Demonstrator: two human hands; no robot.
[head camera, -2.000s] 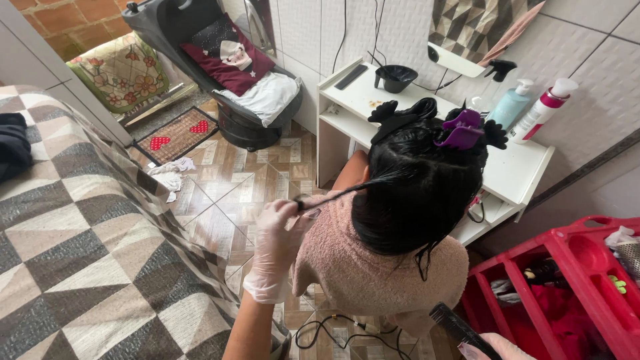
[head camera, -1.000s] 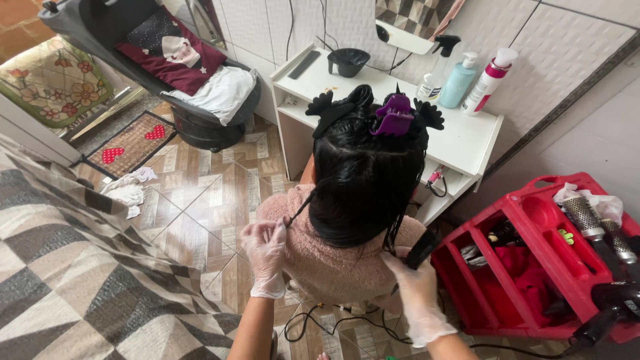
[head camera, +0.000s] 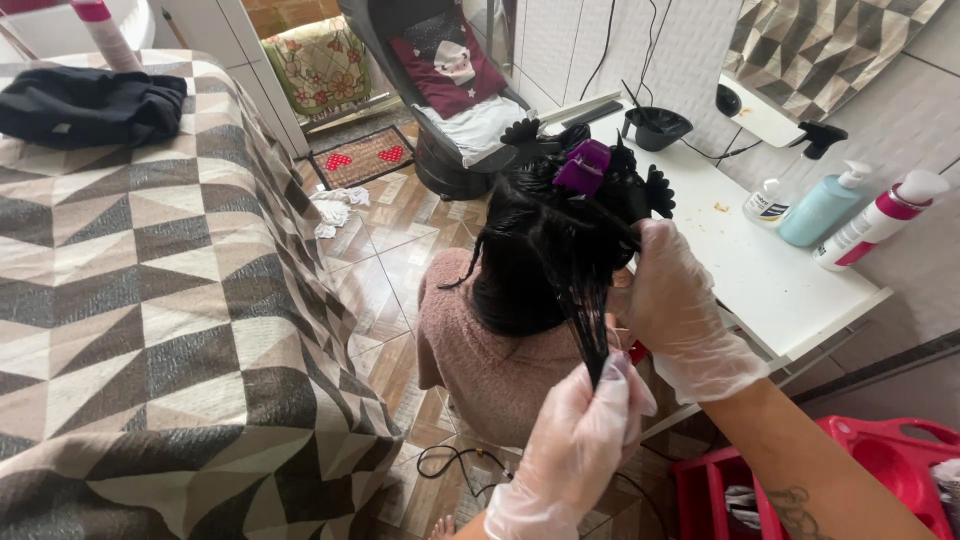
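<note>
A seated person with wet dark hair (head camera: 517, 285) faces away from me, a pink fleecy towel or garment (head camera: 480, 360) over the shoulders. My left hand (head camera: 589, 420), in a clear glove, pinches the lower part of a strand (head camera: 581, 300) drawn out from the head. My right hand (head camera: 679, 307), also gloved, is at the right side of the head, its fingers against the hair; what lies in them is hidden. A purple claw clip (head camera: 583, 167) and black hair clips (head camera: 660, 193) hold up hair on top. A thin twisted strand (head camera: 472, 262) hangs at the left.
On the white table (head camera: 780, 277) stand a black tinting bowl (head camera: 656, 127), a clear spray bottle (head camera: 772, 199), a blue pump bottle (head camera: 817, 206) and a white-and-pink bottle (head camera: 877, 225). A red trolley (head camera: 862, 450) is lower right, a cloth-covered surface (head camera: 187, 300) left, a cable (head camera: 450, 461) on the floor.
My left hand has left the thin twisted strand at the left and now grips a strand on the right. My right hand has risen to the head; the black comb it had earlier is not visible.
</note>
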